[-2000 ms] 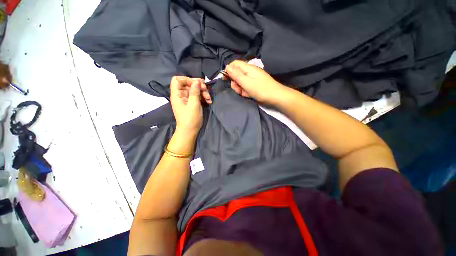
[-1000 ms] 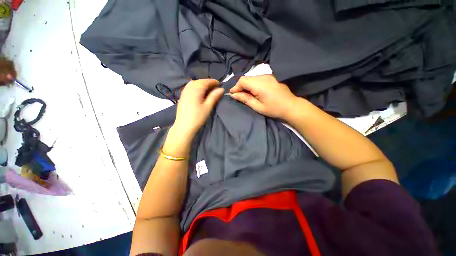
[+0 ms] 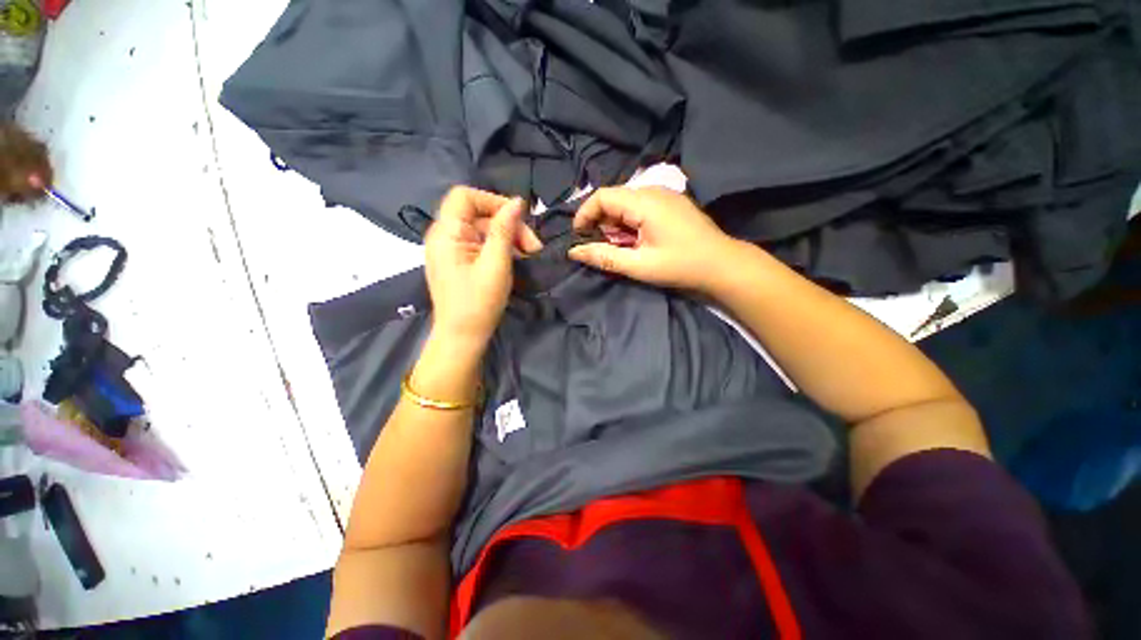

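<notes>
A dark grey skirt [image 3: 588, 350] lies inside out between my forearms, from the table edge up to my hands, with its lining showing. A white care label [image 3: 509, 420] sits on the lining beside my left wrist. My left hand [image 3: 476, 256] is at the skirt's top edge, thumb and fingertips close together; whether they pinch a thread cannot be told. My right hand [image 3: 651, 238] is just to its right, fingers curled at the waistband [image 3: 547, 265]. A small dark item shows inside its fingers, too small to name.
Dark skirts [image 3: 863, 113] are piled across the back and right of the white table [image 3: 250, 413]. At left lie a black cord loop [image 3: 85, 275], a pink packet [image 3: 94, 444], a black slab [image 3: 71, 535] and clear plastic. Another person's hand [image 3: 25, 169] holds a pen-like stick.
My hands were nearly touching a second ago; now they are slightly apart, my left hand's fingers lifted off the cloth. The pink packet looked flat two seconds ago and now looks folded or raised.
</notes>
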